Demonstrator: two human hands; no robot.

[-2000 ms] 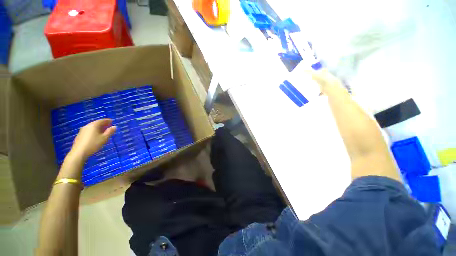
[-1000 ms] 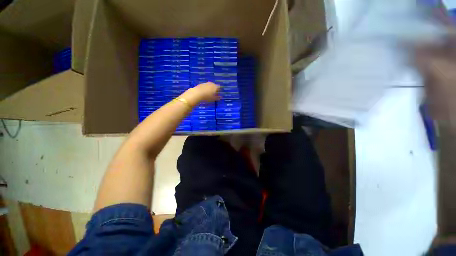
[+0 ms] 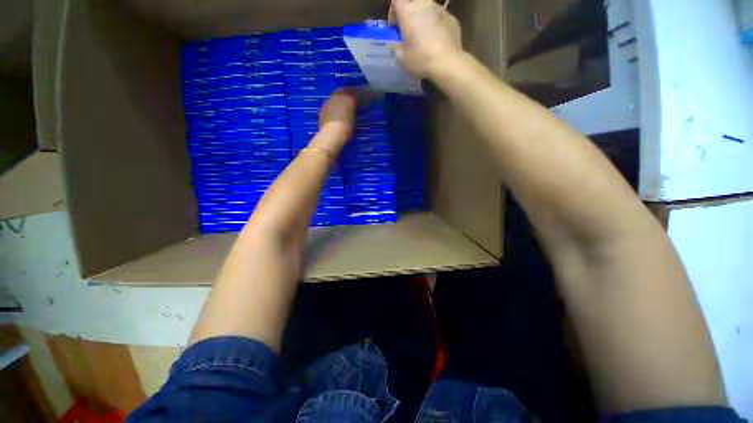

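Observation:
A large open brown shipping carton [image 3: 136, 124] stands in front of me, holding tight rows of blue retail boxes [image 3: 239, 132]. My right hand [image 3: 425, 37] grips a retail box with a blue edge and white printed face [image 3: 381, 64] over the upper right of the rows. My left hand [image 3: 337, 114] is lower and just left of it, over the rows. Its fingers are blurred and partly hidden, so I cannot tell whether it holds anything.
The white tabletop [image 3: 702, 99] is at the right edge. Part of another brown carton [image 3: 25, 186] shows at the far left. A lower column of blue boxes [image 3: 410, 157] lies along the carton's right wall. My dark-trousered legs are below the carton.
My right hand has come from the table side into the carton with a white-faced box. My left hand has moved slightly up over the rows. The view has shifted, and the carton appears larger.

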